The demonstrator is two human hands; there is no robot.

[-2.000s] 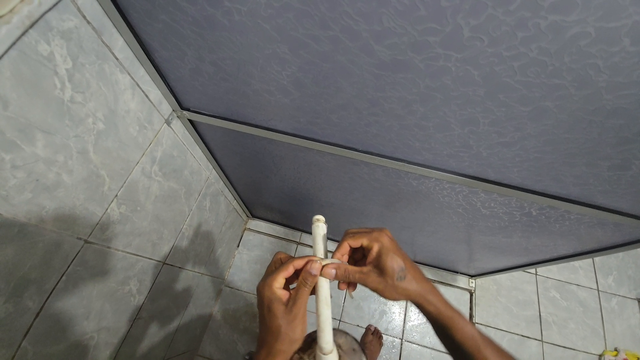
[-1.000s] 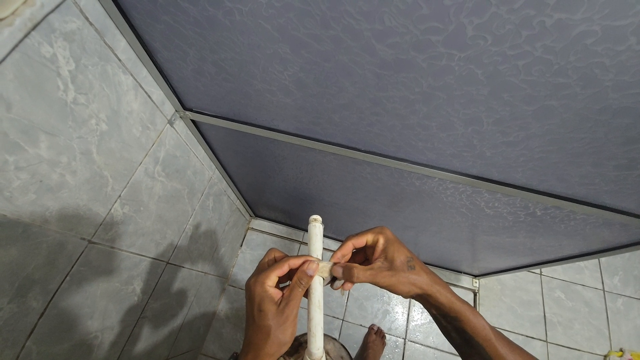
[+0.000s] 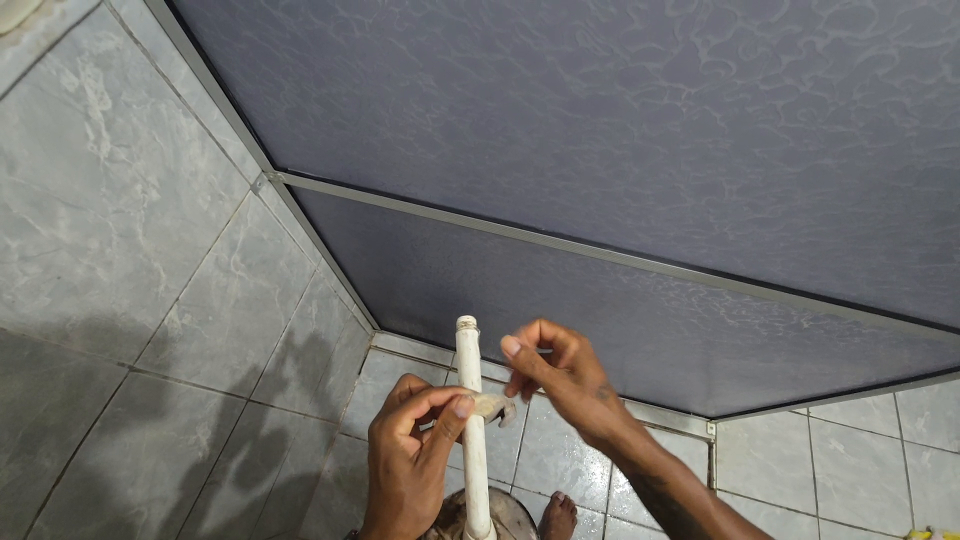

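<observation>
A white plastic pipe [image 3: 471, 450] stands upright at the lower middle, its threaded top end facing up. My left hand [image 3: 420, 442] is beside it on the left, thumb and fingertips pinching a pale, limp strip [image 3: 493, 407] against the pipe. The strip's free end hangs curled to the right; its material is unclear. Up and to the right of the strip is my right hand [image 3: 547, 364], fingers curled and slightly blurred, off the pipe. Whether it pinches a thin piece cannot be seen.
A bluish-grey patterned panel [image 3: 585, 135] in a metal frame rises ahead. Grey tiled wall [image 3: 97, 210] is at left, with shadows on it. Below are floor tiles [image 3: 566, 435], a round stained object [image 3: 517, 510] around the pipe's lower part, and a bare foot [image 3: 559, 517].
My right hand has come away from the strip and pipe, up and to the right. The strip's end, between both hands before, now dangles. My left hand stays at the pipe.
</observation>
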